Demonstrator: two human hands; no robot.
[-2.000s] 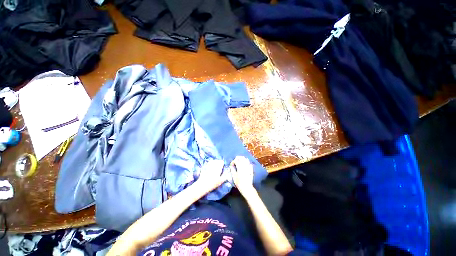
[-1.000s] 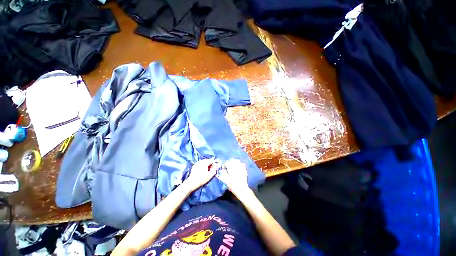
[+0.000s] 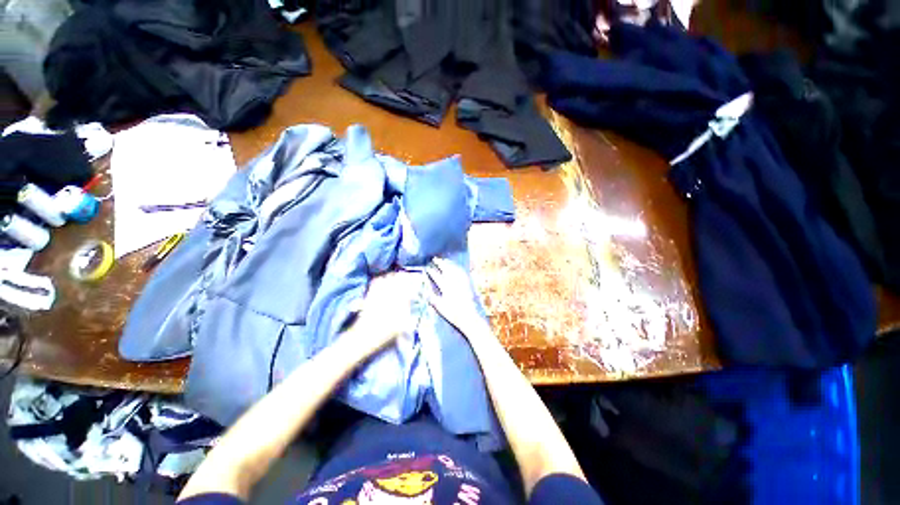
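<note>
A grey-blue jacket body (image 3: 262, 281) lies on the brown table, with its shiny light-blue lining (image 3: 360, 242) showing at the right part. My left hand (image 3: 393, 301) lies on the lining, its fingers at the cloth. My right hand (image 3: 452, 296) is close beside it, on the edge between lining and grey-blue shell. Both hands seem to pinch the cloth, but the fingertips are blurred. The jacket's lower edge hangs over the table's front edge towards my body.
A white paper sheet (image 3: 168, 173), tape roll (image 3: 92, 260) and thread cones (image 3: 41, 204) lie left. Black garment pieces (image 3: 187, 64) lie at the far side. A navy bundle (image 3: 780, 237) with a white tie is right. A blue basket (image 3: 804, 434) and fabric scraps (image 3: 99, 434) are below the table.
My hands have moved up along the jacket, away from my body. The right part of the jacket is shifted and more bunched. The view has shifted too.
</note>
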